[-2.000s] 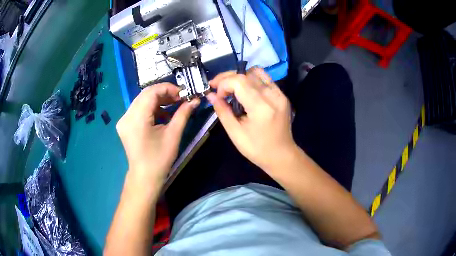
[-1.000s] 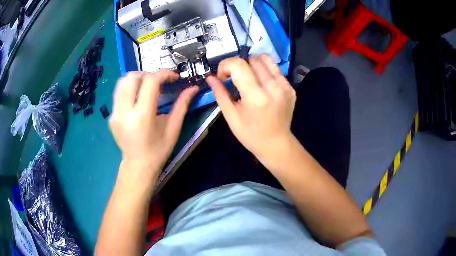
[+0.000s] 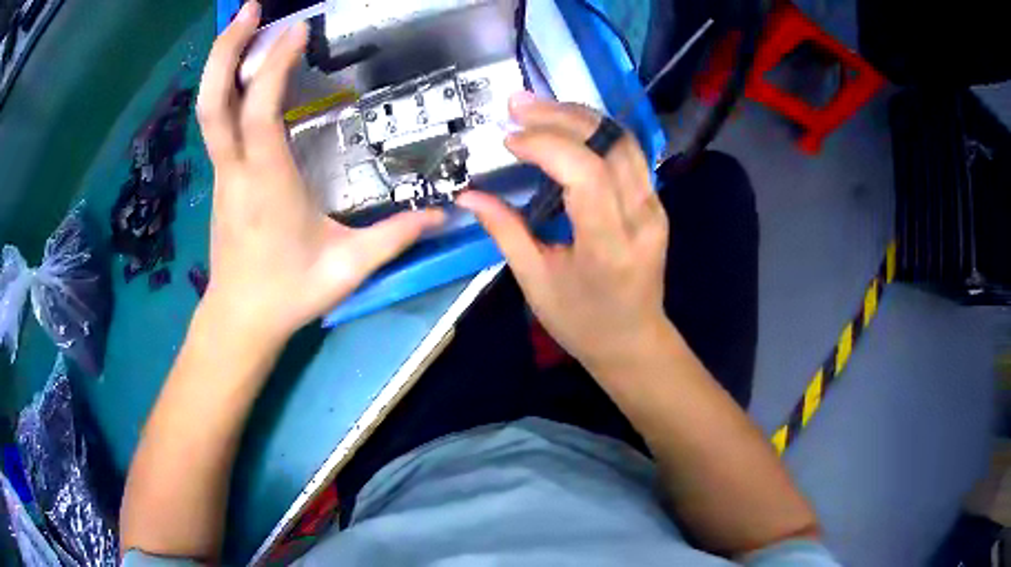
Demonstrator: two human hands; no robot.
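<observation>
The silver-white machine housing (image 3: 416, 44) lies in a blue tray (image 3: 416, 266). A bright metal mechanism (image 3: 416, 116) with small screws sits on its light base, its arm folded low near the front edge. My left hand (image 3: 272, 210) spans the housing's left side, fingers over the far left edge and thumb at the front by the mechanism. My right hand (image 3: 593, 210) holds a hand screwdriver (image 3: 678, 55) across its fingers, the shaft pointing up and right. My right thumb touches the mechanism's front end; fingertips rest over the housing's right side. The thumbs hide part of the front edge.
Small black parts (image 3: 150, 199) lie on the green mat (image 3: 200, 410) at left, beside knotted clear bags (image 3: 67, 288). The bench edge (image 3: 388, 404) runs diagonally below the tray. A red stool (image 3: 815, 72), black crate (image 3: 959, 188) and yellow-black tape (image 3: 837, 354) are at right.
The mechanism's arm has folded back from over the front edge. My left fingers have spread up over the housing's left side. The screwdriver shaft now tilts away to the right.
</observation>
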